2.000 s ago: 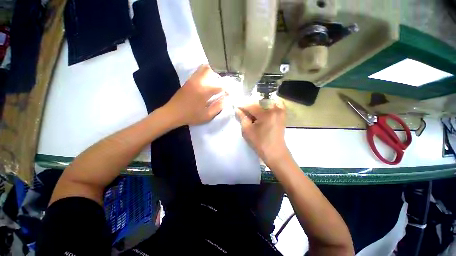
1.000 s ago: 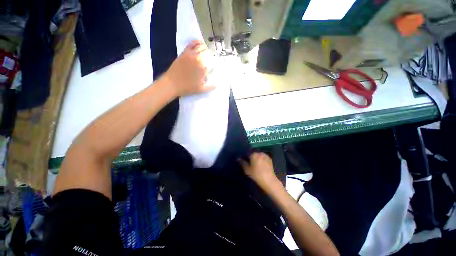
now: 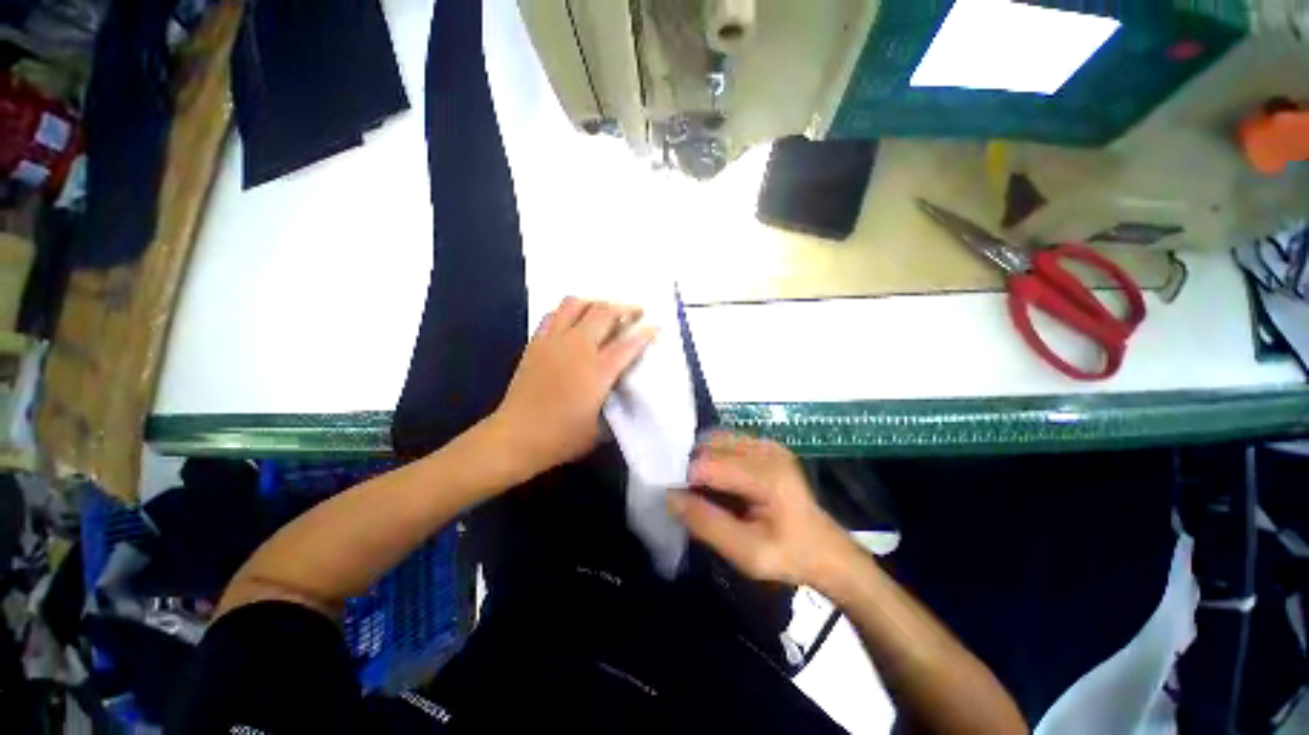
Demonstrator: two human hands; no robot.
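A white cloth panel (image 3: 660, 431) runs from under the bright lamp at the sewing machine's needle area (image 3: 692, 144) down over the table's front edge. My left hand (image 3: 579, 376) holds its left side just behind the edge. My right hand (image 3: 751, 506) pinches its lower right side in front of the edge, above my lap. A dark panel (image 3: 474, 244) lies left of the white cloth, down to the table edge. A narrow dark strip shows along the white cloth's right side. Glare hides the cloth at the needle.
Red-handled scissors (image 3: 1070, 309) and a dark phone-like object (image 3: 817, 187) lie right of the needle. Stacked dark panels (image 3: 313, 86) and a brown board (image 3: 151, 273) are at left. A blue crate (image 3: 409, 603) stands below the table. Fabric bundles (image 3: 1048, 574) hang at lower right.
My left hand has moved from beside the needle down toward the table edge. My right hand still holds cloth in front of the edge. The white cloth is now gathered narrower between my hands.
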